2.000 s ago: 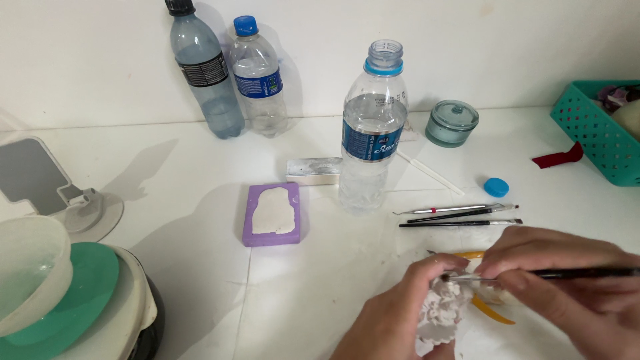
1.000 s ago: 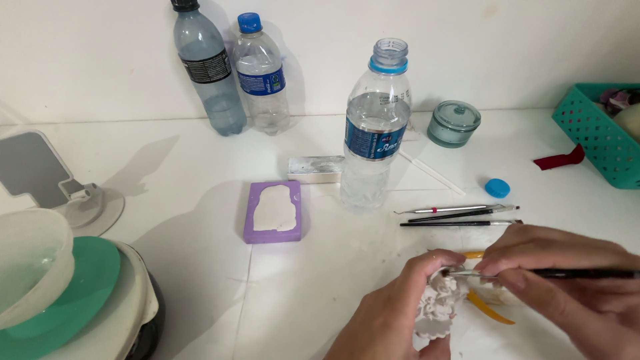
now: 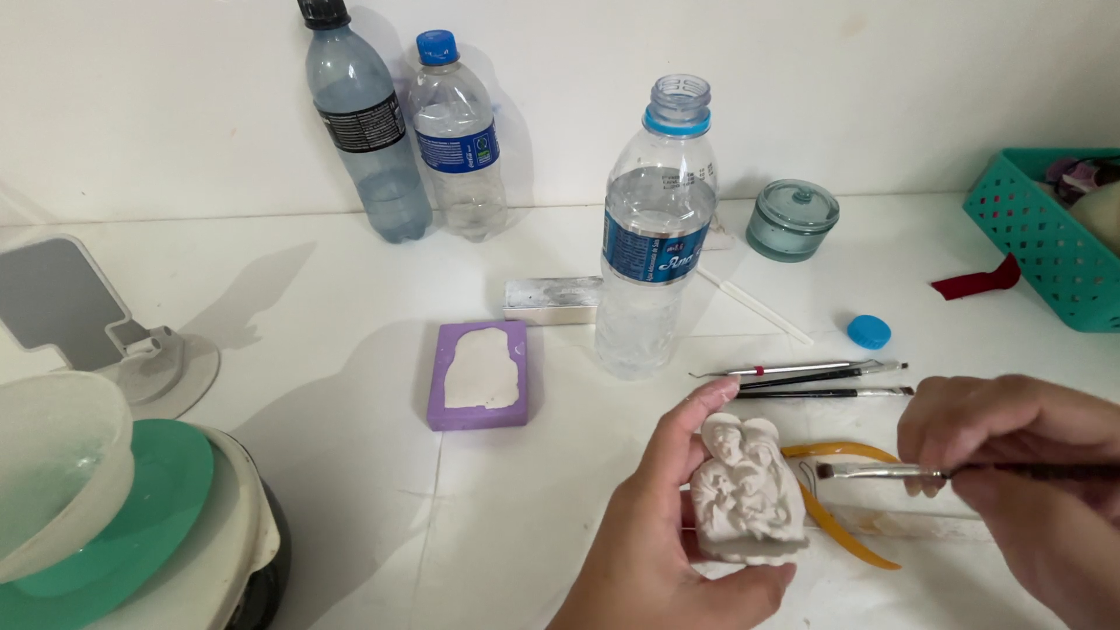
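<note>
My left hand [image 3: 674,534] holds a small white plaster figurine [image 3: 748,494] of several figures, its carved face turned up, between thumb and fingers. To its right, my right hand [image 3: 1006,455] grips a small flat-tipped brush [image 3: 875,471], whose bristles point at the figurine without touching it. Behind the figurine lie two black-handled brushes [image 3: 822,393] and a thin metal tool with a hooked tip [image 3: 796,367]. Yellow curved handles [image 3: 844,528] of a tool rest beneath and between my hands. A purple mold [image 3: 433,402] filled with white material lies to the left.
An uncapped water bottle [image 3: 652,306] stands behind my left hand, its blue cap [image 3: 869,332] to the right. Two capped bottles [image 3: 372,131] lean by the wall. A lidded glass jar [image 3: 792,220], teal basket [image 3: 1019,236], phone stand [image 3: 66,306] and plastic bowl [image 3: 61,472] surround the workspace.
My right hand has drawn the brush away from the figurine to the right. The figurine, earlier partly covered by my fingers, now shows its carved face.
</note>
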